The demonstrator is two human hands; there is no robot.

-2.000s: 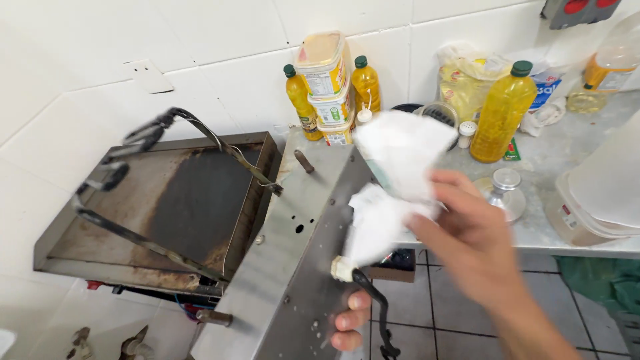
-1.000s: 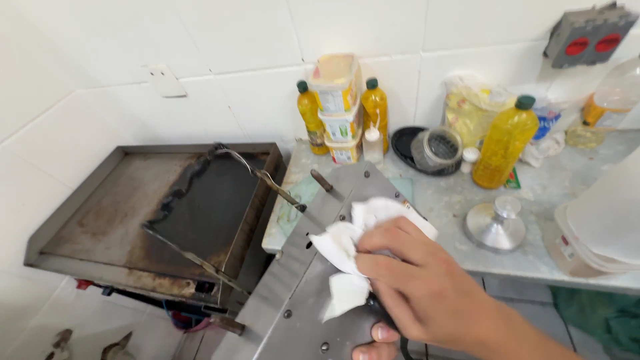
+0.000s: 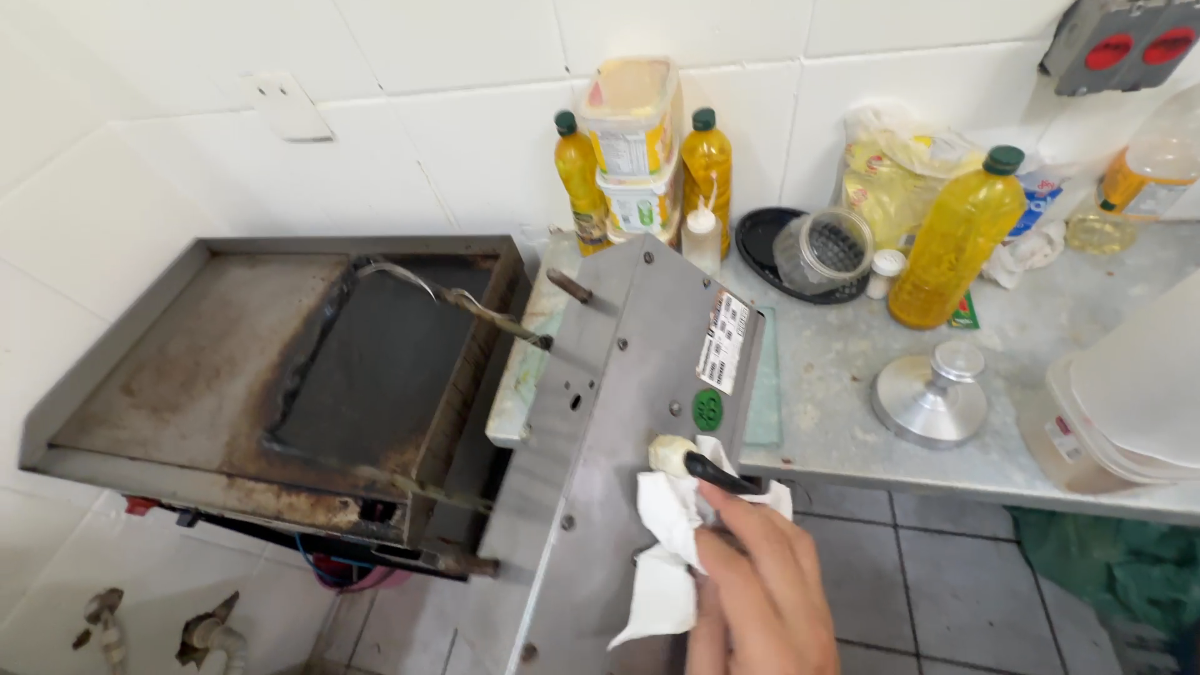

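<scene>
My right hand [image 3: 769, 581] grips a crumpled white paper wipe [image 3: 670, 525] against the grey metal panel [image 3: 600, 469] of a tilted appliance, just below a cream-coloured cable fitting [image 3: 671, 456] with a black cord [image 3: 722, 473]. A white label with writing and a round green sticker [image 3: 708, 410] are on the panel above the hand. Metal legs [image 3: 570, 285] stick out of the panel's left side. A bent heating element [image 3: 323, 347] extends left from the appliance, over the flat griddle [image 3: 216, 347]. My left hand cannot be made out in the current view.
On the metal counter [image 3: 825, 375] stand yellow bottles [image 3: 956, 239], stacked plastic tubs [image 3: 633, 141], a squeeze bottle [image 3: 701, 242], a black dish with a clear jar [image 3: 823, 251], a round metal press [image 3: 930, 398] and a large plastic container [image 3: 1116, 412]. A red-socket box [image 3: 1125, 47] is on the wall.
My right hand has moved from above the panel down onto it, then lower, beside the cord. The label and green sticker, covered by the hand and wipe one second ago, now show. Fingers at the panel's lower edge have gone from sight.
</scene>
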